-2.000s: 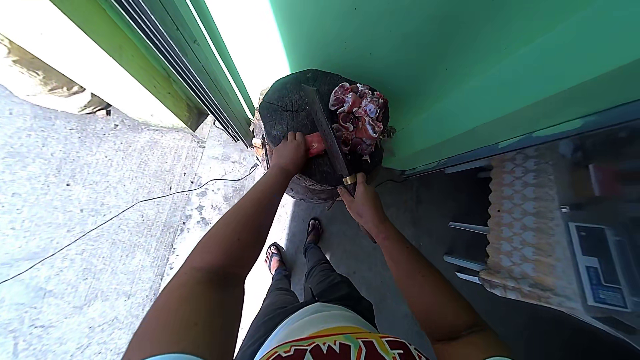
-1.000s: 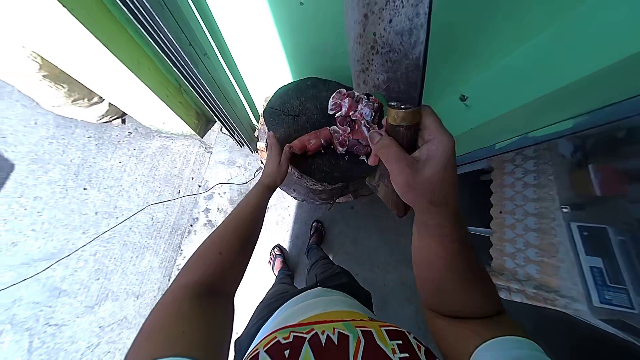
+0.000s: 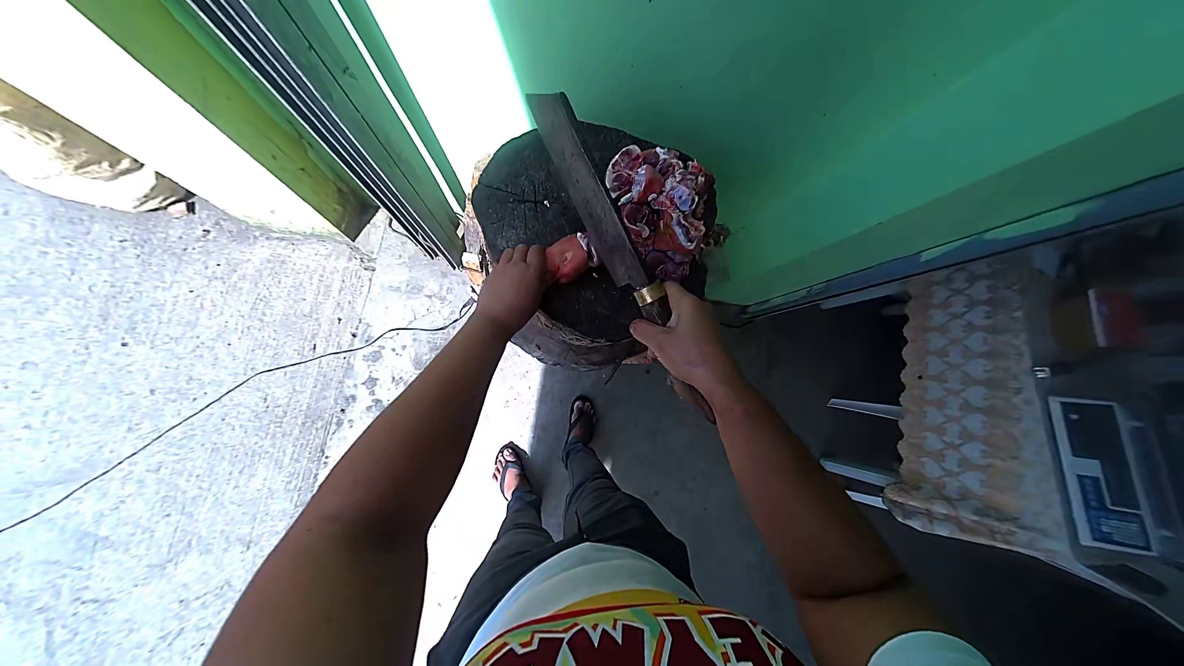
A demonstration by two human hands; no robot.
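Observation:
My left hand grips a piece of raw red meat on a round wooden chopping block. My right hand is closed around the dark handle of a large cleaver-like knife with a brass-coloured collar. Its long blade slants up and left across the block, between the held meat and a heap of chopped meat pieces. The blade's tip extends past the block's far edge. Whether the blade touches the block cannot be told.
A green wall rises directly behind the block. At the right, a table with a patterned cloth bears a weighing scale. A thin cable runs over the concrete floor at the left. My sandalled feet are below the block.
The knife was raised close to the camera one second ago; my right hand has since brought it down over the block. My left hand stays at the meat piece.

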